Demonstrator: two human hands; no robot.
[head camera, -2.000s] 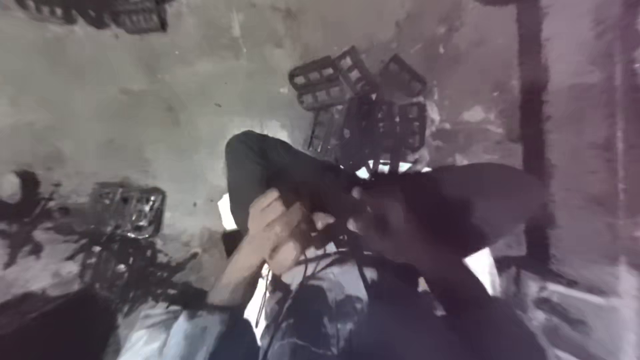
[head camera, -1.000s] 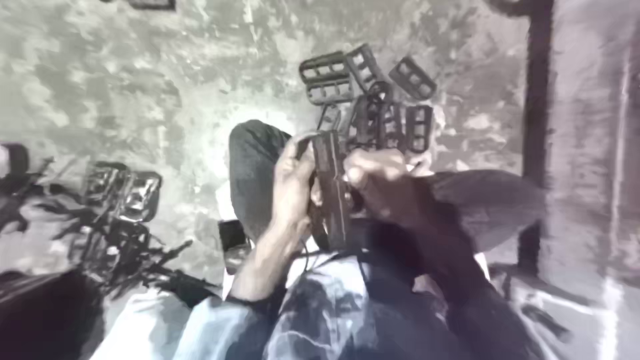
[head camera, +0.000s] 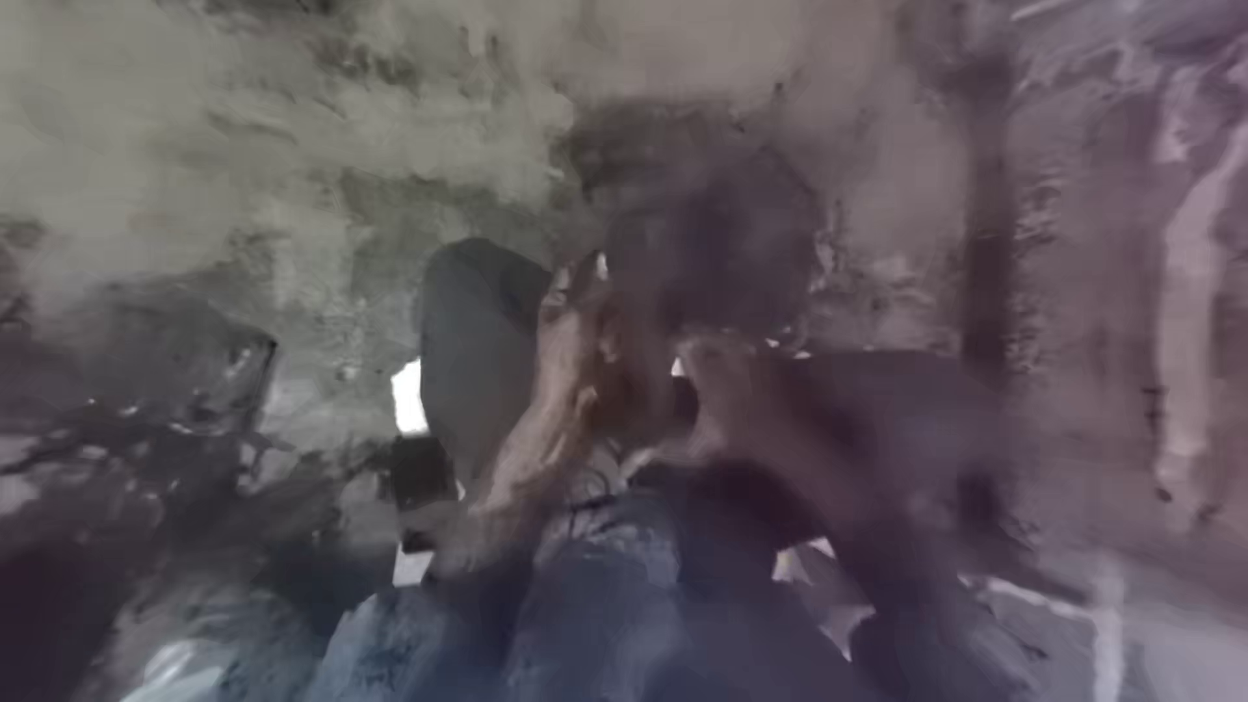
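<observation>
The view is badly blurred. My left hand (head camera: 570, 361) is raised over my lap, its fingers pointing up beside a dark, indistinct object (head camera: 629, 375) between the two hands. My right hand (head camera: 717, 390) is bent toward the same object from the right. The blur hides the object's outline and how my fingers meet it. My knee in dark trousers (head camera: 478, 341) lies left of the hands.
A blurred dark heap (head camera: 712, 224) lies on the stained floor (head camera: 390, 117) beyond my hands. Another dark pile (head camera: 156, 419) is at the left. A dark strip (head camera: 987, 214) runs along the floor at the right.
The long dark piece seen upright between my hands one second ago is no longer distinct. The whole view has become much more blurred.
</observation>
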